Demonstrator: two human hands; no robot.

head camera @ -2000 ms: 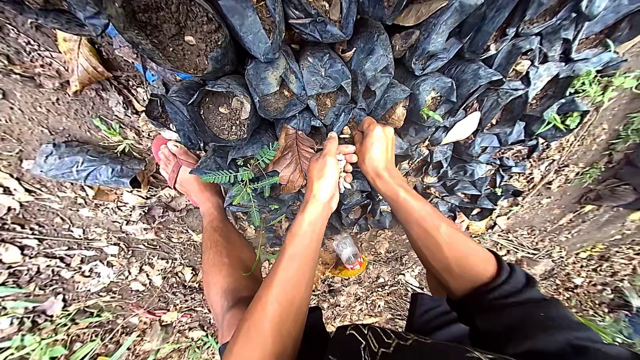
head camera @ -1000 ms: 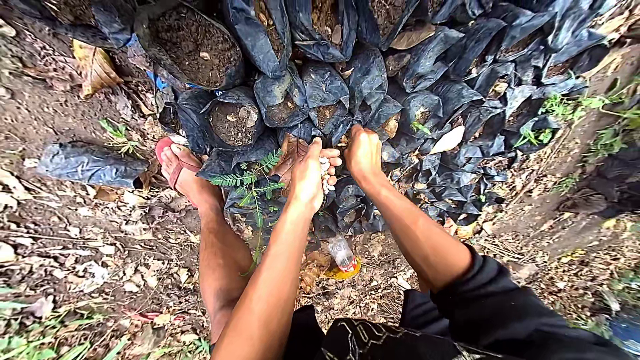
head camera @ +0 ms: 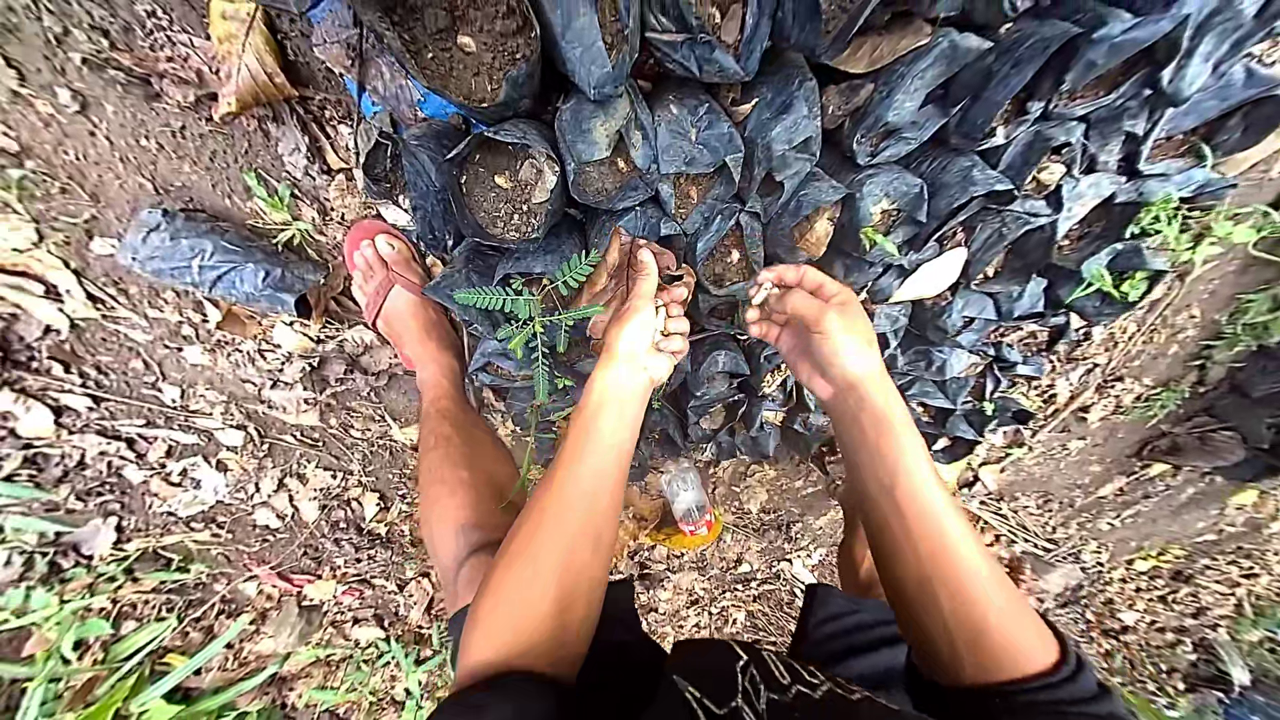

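Observation:
My left hand [head camera: 648,325] is curled around several small pale seeds [head camera: 660,320], close to a dry brown leaf [head camera: 606,285] above the bags. To its right my right hand [head camera: 815,325] pinches a small pale seed [head camera: 763,293] between thumb and fingertips. The hands are apart. Soil-filled black plastic nursery bags [head camera: 506,190] stand packed together beneath and beyond both hands. Left of my left hand grows a green seedling with feathery leaves [head camera: 535,315].
A clear plastic bottle [head camera: 687,500] with a red label and yellow base lies near my legs. A black bag [head camera: 220,260] lies on its side at the left, near my sandalled foot [head camera: 390,290]. Dry leaves cover the ground.
My hands, close together over the bags before, have moved apart. My right hand has drawn back from the bags, and a seed now shows in its fingertips.

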